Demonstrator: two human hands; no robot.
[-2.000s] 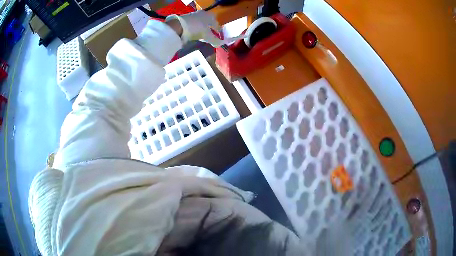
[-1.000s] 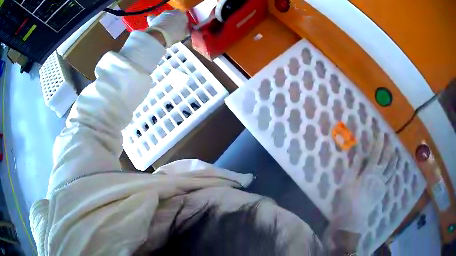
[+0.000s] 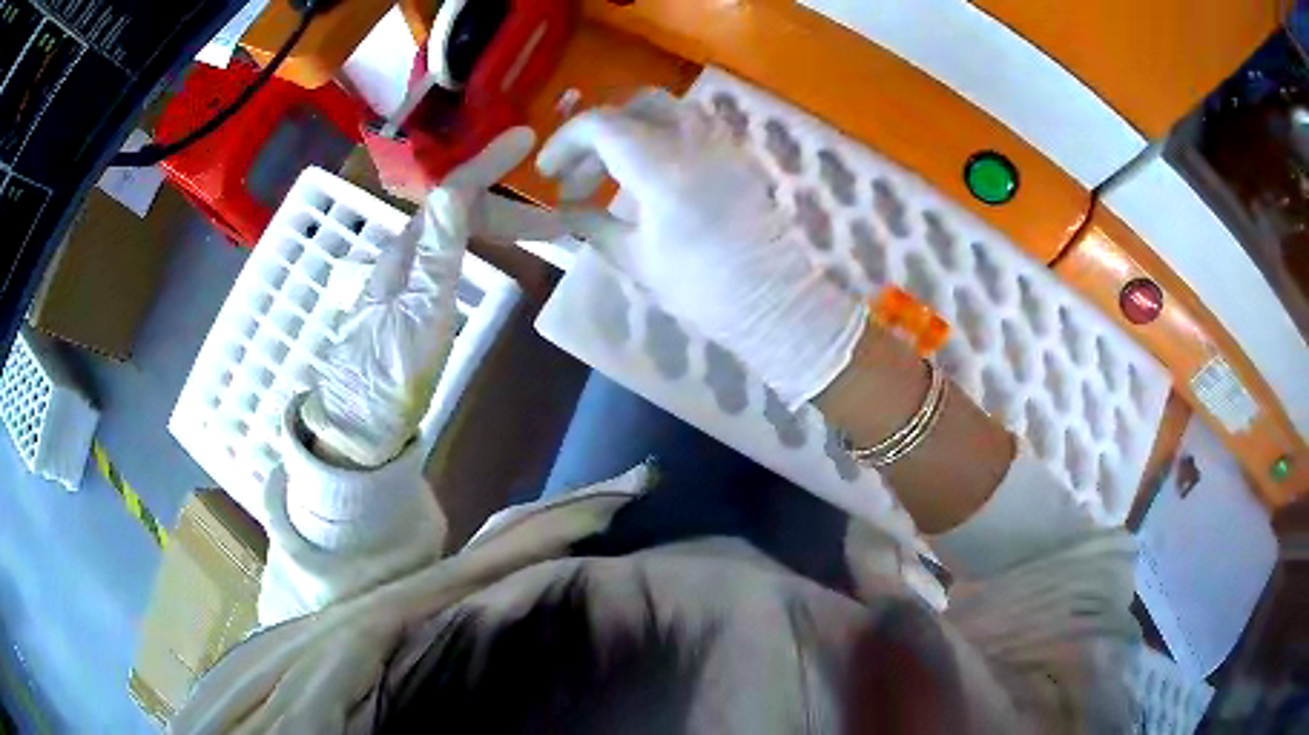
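Observation:
My left hand (image 3: pixel 388 338), in a thin white glove, is over the left foam tray (image 3: pixel 244 381), with a finger stretched toward the red tape dispenser (image 3: pixel 510 79). My right hand (image 3: pixel 696 216), also gloved, reaches across the central foam tray (image 3: pixel 991 330) with curled fingers close to my left hand. A pale strip (image 3: pixel 538 220) spans the gap between the hands; I cannot tell if it is tape or a gloved finger, nor whether either hand holds anything. The orange holder (image 3: pixel 912 319) sits on the central tray beside my right wrist.
The orange ledge behind the tray bears a green button (image 3: pixel 991 178) and a red button (image 3: pixel 1141 300). A black monitor (image 3: pixel 72 129) is at upper left, near a red stool (image 3: pixel 266 144). Cartons stand at left. Paper sheets (image 3: pixel 1206 553) lie at right.
My left hand has come back from the dispenser toward me. My right hand has moved from the tray's near right part to the upper left, beside my left hand. The view has turned.

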